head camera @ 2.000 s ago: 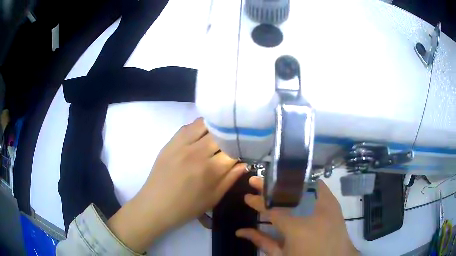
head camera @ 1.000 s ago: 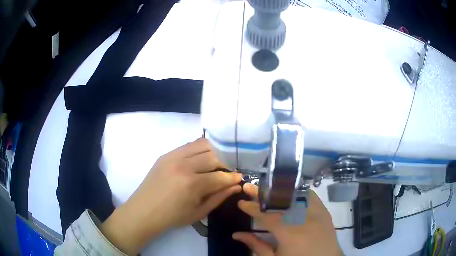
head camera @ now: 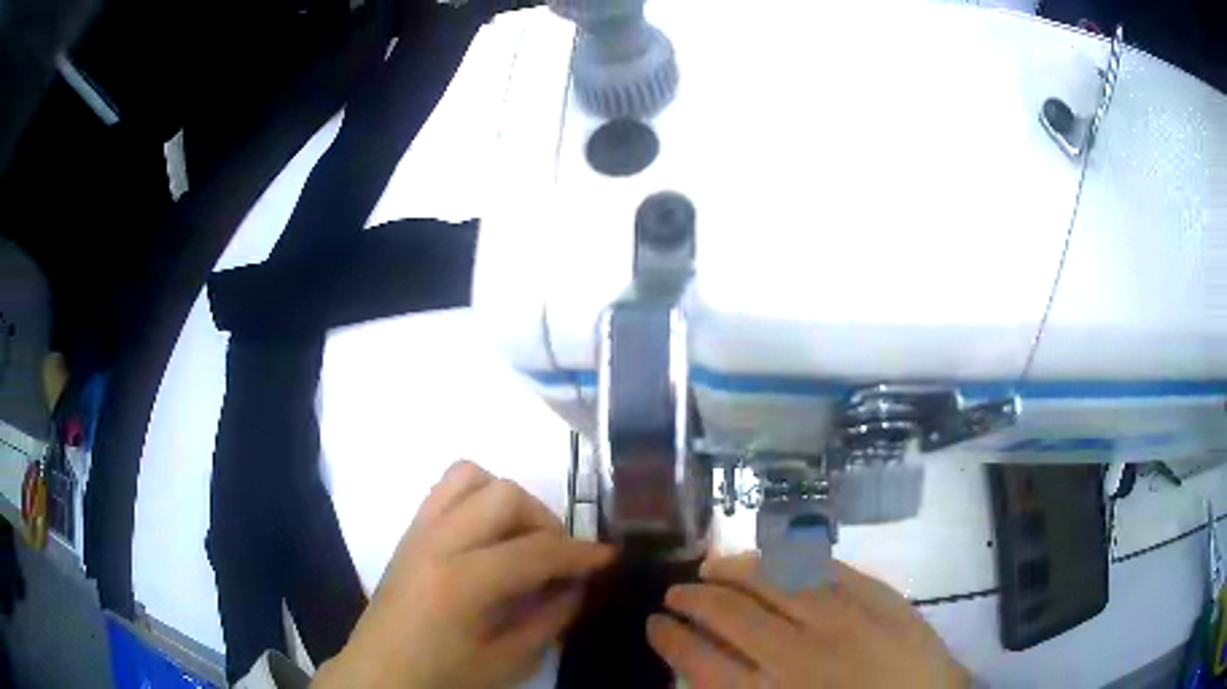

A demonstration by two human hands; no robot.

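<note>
A black fabric piece (head camera: 622, 626) lies below the needle area of the white lockstitch sewing machine (head camera: 861, 202). My left hand (head camera: 471, 586) has its fingertips on the fabric's left edge, its thumb and index close together beside the shiny take-up lever guard (head camera: 643, 431). My right hand (head camera: 807, 626) lies on the fabric's right edge, fingers bent, partly behind the grey attachment (head camera: 797, 538). The guard hides the fabric's upper end. Small metal parts of the presser foot area (head camera: 733, 487) show right of the guard.
Black fabric strips (head camera: 269, 471) lie crossed on the white table at the left. A smartphone (head camera: 1050, 552) lies right of my right hand. Scissor handles (head camera: 1215, 639) show at the right rim. A blue bin (head camera: 155, 660) is below the table edge at lower left.
The view has shifted, so the machine's left end sits further left. My left hand has moved down, away from the needle area. My right hand has also moved slightly down from the needle.
</note>
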